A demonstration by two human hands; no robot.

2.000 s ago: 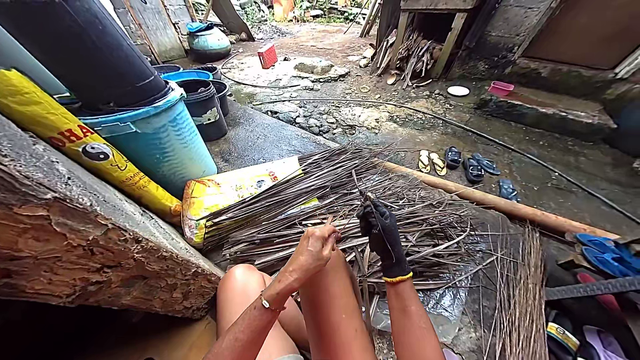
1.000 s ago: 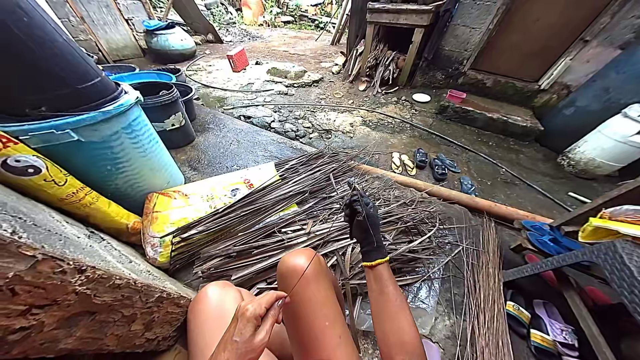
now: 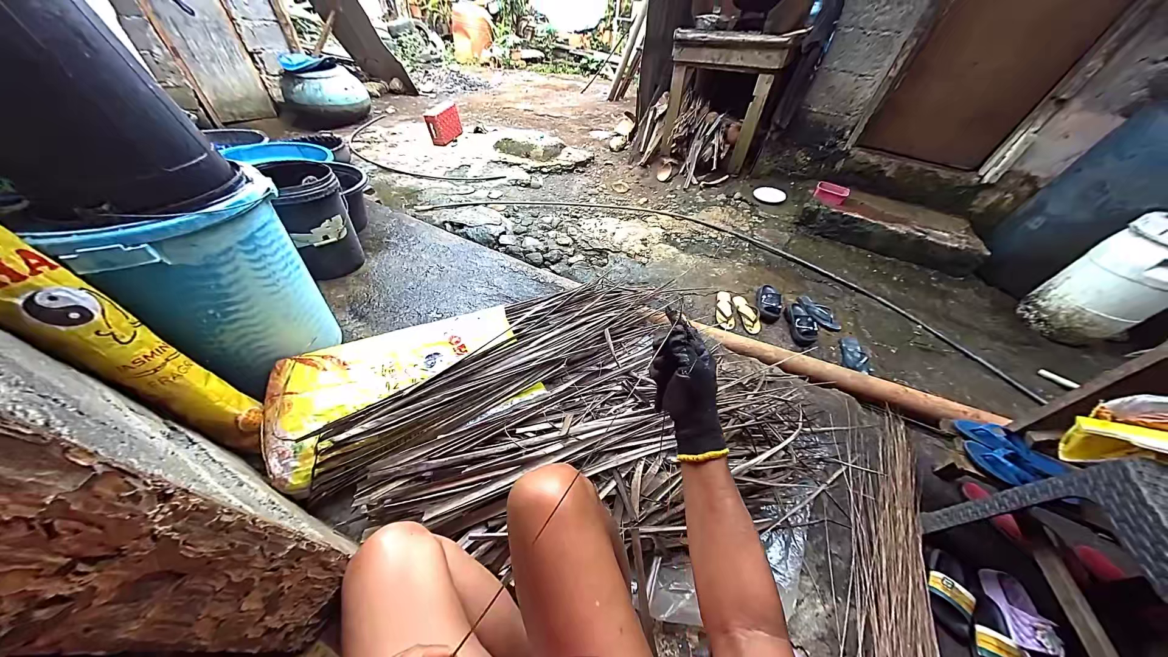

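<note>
My right hand (image 3: pixel 686 379), in a black glove with a yellow cuff, is closed in a fist above the pile of dry brown palm leaf strips (image 3: pixel 511 429). Thin strands stick out at its fingertips. A long thin leaf rib (image 3: pixel 547 520) slants down across my knees to my left hand (image 3: pixel 424 651), of which only a sliver shows at the bottom edge; its grip is mostly hidden. The pile lies partly over a yellow and white printed sack (image 3: pixel 365 383). To the right of my forearm lies a bundle of thin bare ribs (image 3: pixel 890 547).
A blue tub (image 3: pixel 210 274) and black buckets (image 3: pixel 315 219) stand at left, beside a rough wooden block (image 3: pixel 137 547). Beyond the pile lie a long brown pole (image 3: pixel 849 383), a black hose (image 3: pixel 785 251) and several slippers (image 3: pixel 803 324). A dark chair arm (image 3: pixel 1013 497) juts in at right.
My left hand has moved down along the leaf rib, from near my knee to the bottom edge of view. My gloved right hand stays raised over the pile. The view has shifted to the right.
</note>
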